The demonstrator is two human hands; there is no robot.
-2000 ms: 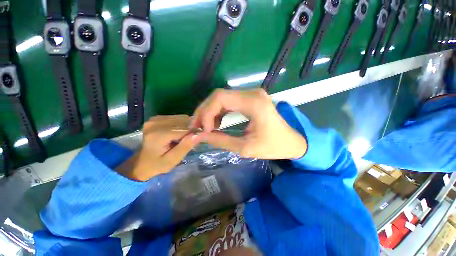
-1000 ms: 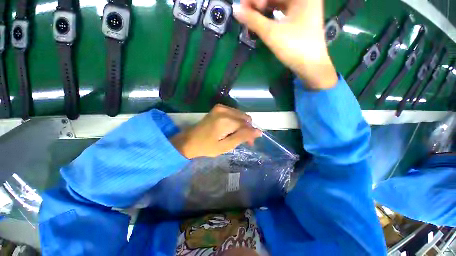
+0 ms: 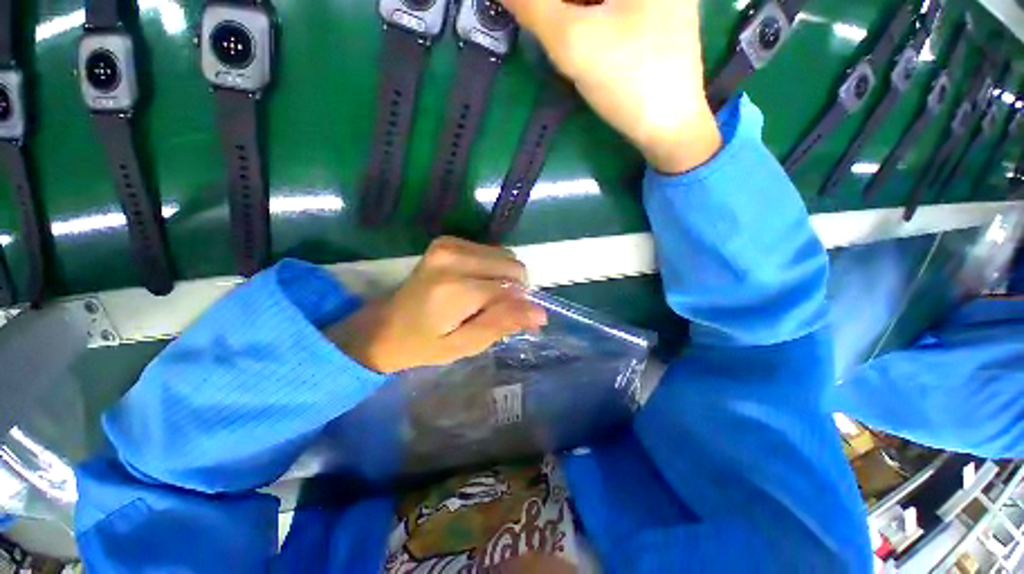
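My left hand [image 3: 449,303] has its fingers closed on the upper edge of a clear poly bag [image 3: 449,432], in front of my body. The bag's bright edge runs right from the fingertips, and a white label shows on it. Any small film in the fingers cannot be made out. My right hand [image 3: 629,67] reaches over the belt at the top, its fingers cut off by the picture's edge. A smartwatch [image 3: 486,20] lies back up just left of it. Another watch's dark strap [image 3: 528,163] runs out from below my right hand.
More watches, such as one with a square grey case [image 3: 236,47], lie in a row on the green belt [image 3: 320,135]. A pale rail [image 3: 595,260] edges the belt. A neighbour's blue sleeve [image 3: 938,376] is at the right, above shelves with cartons.
My hands were together over the ledge; my right hand has since moved up and forward over the belt. My left hand has stayed low by the bag. The watches have shifted along the belt.
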